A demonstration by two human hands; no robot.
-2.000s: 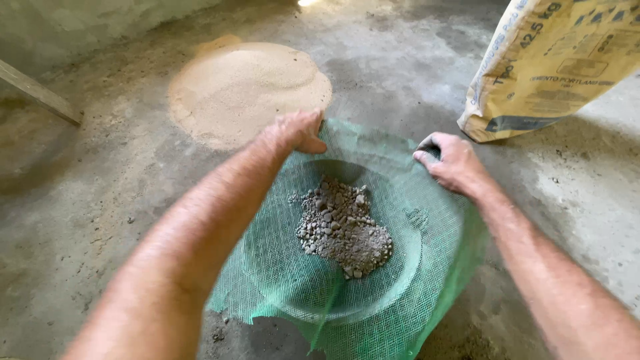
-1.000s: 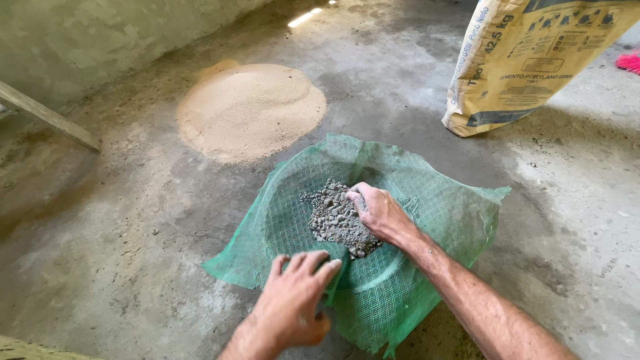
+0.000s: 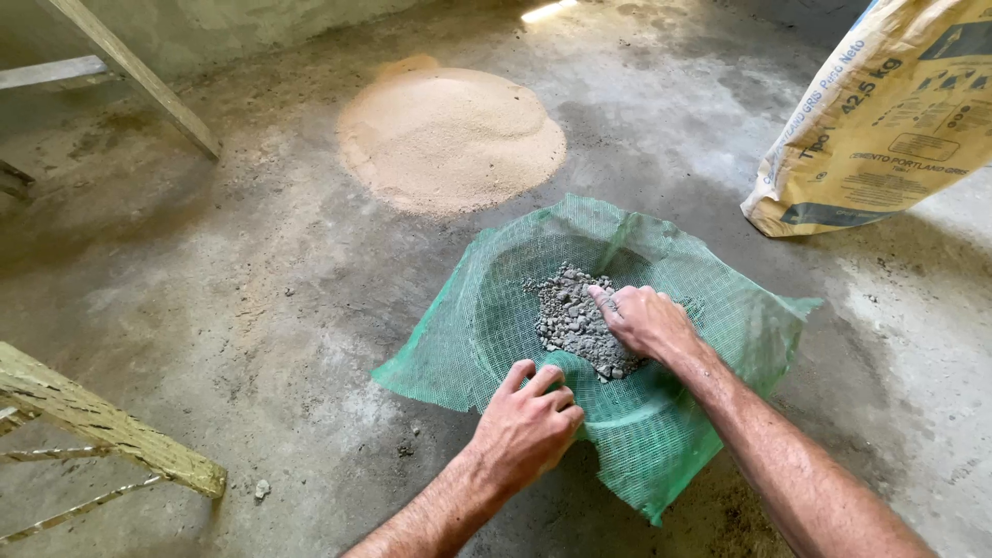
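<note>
A piece of green plastic mesh (image 3: 496, 310) lies draped over a round basin, whose rim shows through it. Grey lumps and grit (image 3: 570, 314) are heaped in the sagging middle of the mesh. My right hand (image 3: 647, 318) rests at the right side of the heap, its index finger and thumb touching the lumps; whether it pinches any is hidden. At the near edge of the basin, my left hand (image 3: 531, 418) has its fingers curled at a raised fold of the mesh, beside the heap. The fingertips are partly hidden, so its hold on the fold is unclear.
Beyond the mesh, a mound of fine tan sand (image 3: 457, 139) sits on the concrete floor (image 3: 294, 372). A paper cement bag (image 3: 876, 147) stands at the upper right. Wooden legs or boards stand at the upper left (image 3: 143, 85) and lower left (image 3: 108, 422). A wall runs behind.
Two seconds ago both hands were at the far edge of the mesh. The right hand has since come to the grey lumps, and the left to the near side.
</note>
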